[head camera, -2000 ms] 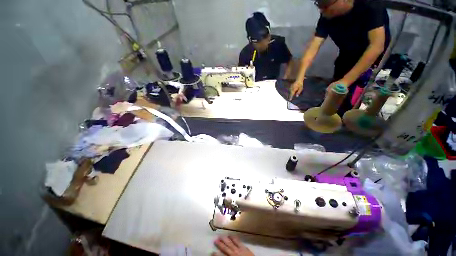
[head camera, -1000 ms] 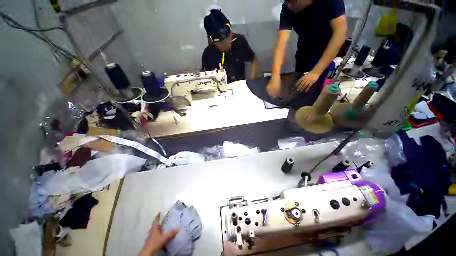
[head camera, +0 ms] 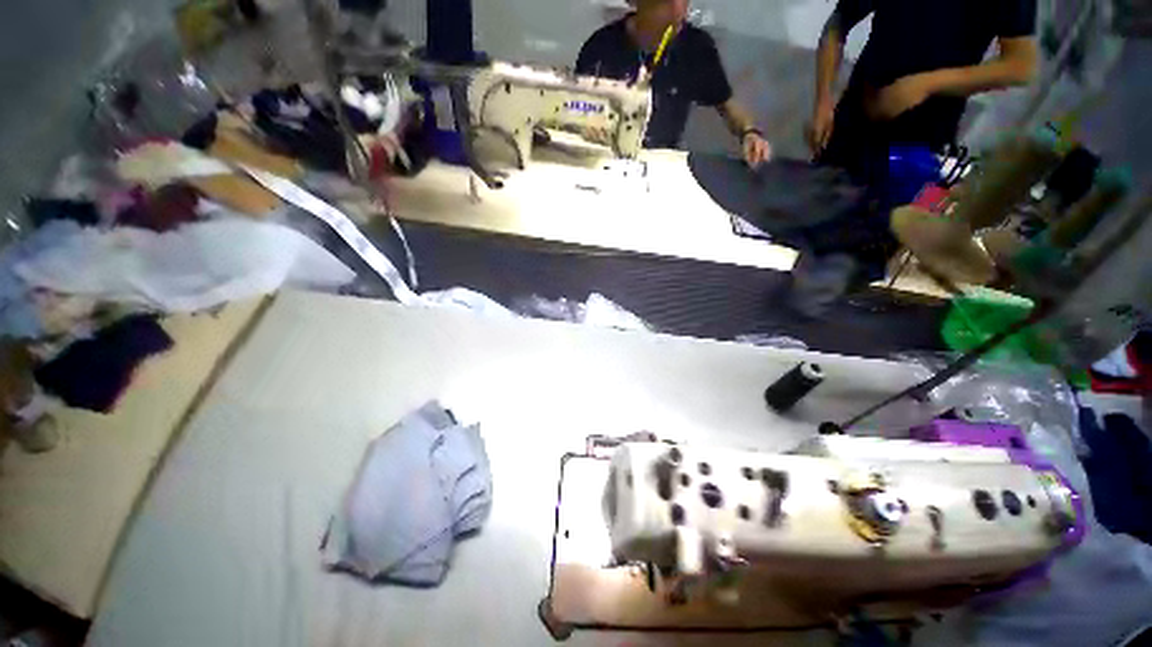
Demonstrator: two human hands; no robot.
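Note:
A fanned stack of pale grey-blue cut fabric pieces (head camera: 413, 499) lies flat on the white sewing table (head camera: 253, 442), left of the machine. The cream sewing machine head (head camera: 821, 506) with a purple motor end lies to the right, its needle end towards the stack, slightly blurred. A small black thread spool (head camera: 795, 387) is on the table behind the machine head, tilted in the view. Neither of my hands is in the picture.
Dark scraps (head camera: 104, 363) and white cloth (head camera: 190, 263) lie on the left table. Across a dark strip stands another cream machine (head camera: 562, 111). Two people in black are there, one seated (head camera: 670, 76), one standing (head camera: 935, 76). Blurred thread cones (head camera: 948, 240) hang at the upper right.
My left hand has left the grey-blue stack and gone out of view; the stack stays on the table. The view has shifted, and the seated person's hand now shows on the dark fabric.

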